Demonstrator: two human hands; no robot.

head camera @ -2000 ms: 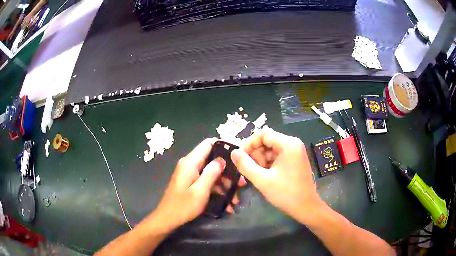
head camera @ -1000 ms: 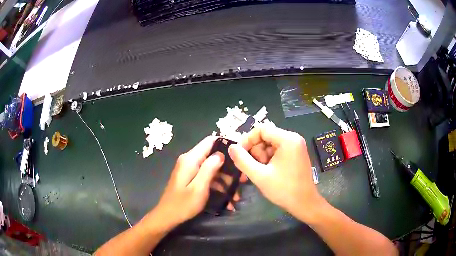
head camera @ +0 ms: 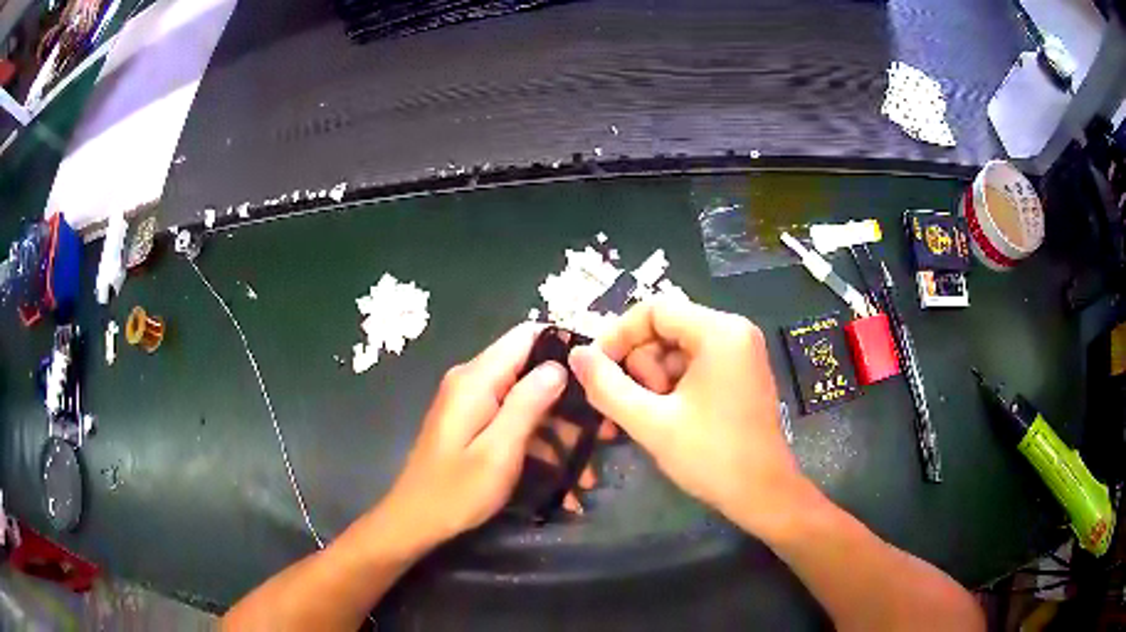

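My left hand (head camera: pixel 475 426) holds a black handset housing (head camera: pixel 552 463), a palm-long frame with a window opening, tilted near the mat's front. Its thumb lies on the frame's face, and fingers show through and behind the opening. My right hand (head camera: pixel 692 401) has thumb and forefinger together at the housing's top end. Whether a small part is between them cannot be told. A pile of tiny white pieces (head camera: pixel 572 286) with a dark strip lies just beyond the hands. A smaller white pile (head camera: pixel 394 316) lies to the left.
On the right lie a black card (head camera: pixel 819 365), red block (head camera: pixel 873 348), white-handled tool (head camera: pixel 825 270), dark stick (head camera: pixel 911 377), green screwdriver (head camera: pixel 1064 484) and round tub (head camera: pixel 1003 216). A white cord (head camera: pixel 256 370) and copper spool (head camera: pixel 145 328) are left. A raised black surface (head camera: pixel 531 111) is behind.
The white patch seen at the housing's top end two seconds ago no longer shows; the fingertips cover that spot. The view has shifted slightly. Both hands keep nearly the same pose.
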